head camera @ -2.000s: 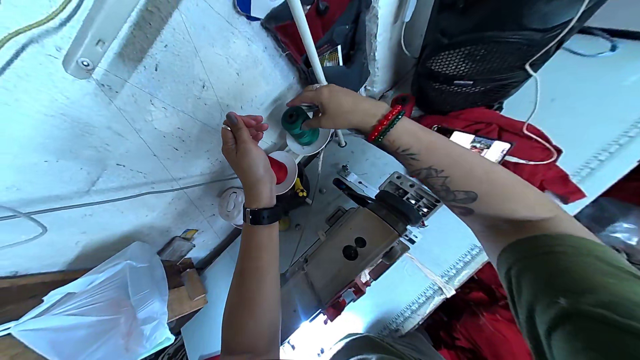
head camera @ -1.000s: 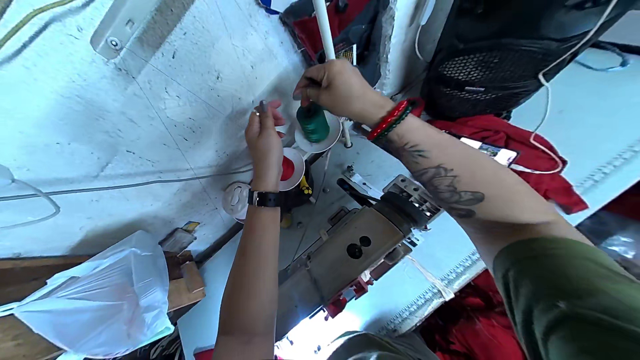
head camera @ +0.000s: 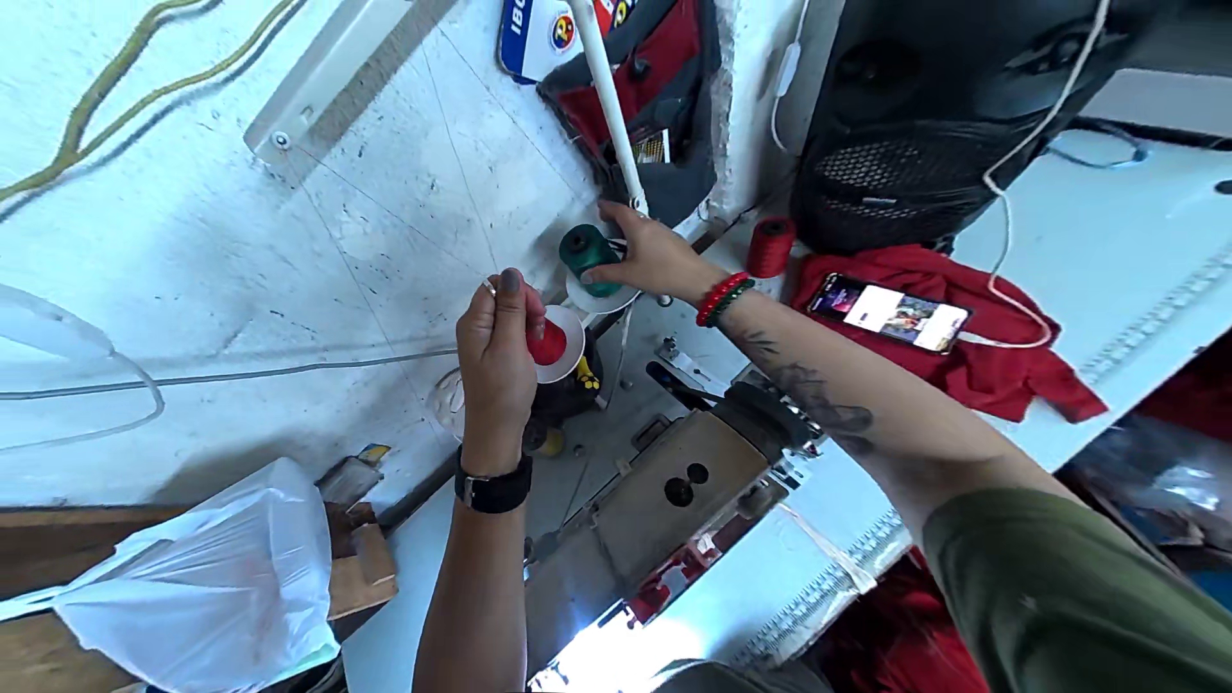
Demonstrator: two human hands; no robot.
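Observation:
My right hand (head camera: 647,252) grips a green thread cone (head camera: 587,255), which tilts over a round white spool holder (head camera: 604,298). My left hand (head camera: 502,337) is raised just left of it, thumb against the fingers, pinching something small and pale, perhaps a thread end. Partly behind my left fingers, a red thread cone (head camera: 547,344) sits on another white holder (head camera: 570,361). Below both hands lies an industrial sewing machine (head camera: 664,481), its lamp glowing at the lower end. A second red thread cone (head camera: 771,247) stands on the table to the right of my right hand.
A white thread-stand pole (head camera: 608,96) rises beside my right hand. Red cloth (head camera: 1011,380) bears a lit phone (head camera: 890,313) with a white cable. Behind it stands a black mesh bag (head camera: 866,164). A white plastic bag (head camera: 212,577) is at lower left, near the wall (head camera: 385,221).
My right hand has gone from the top of the green cone to its right side, and the cone now leans the other way. My left hand stays raised beside it.

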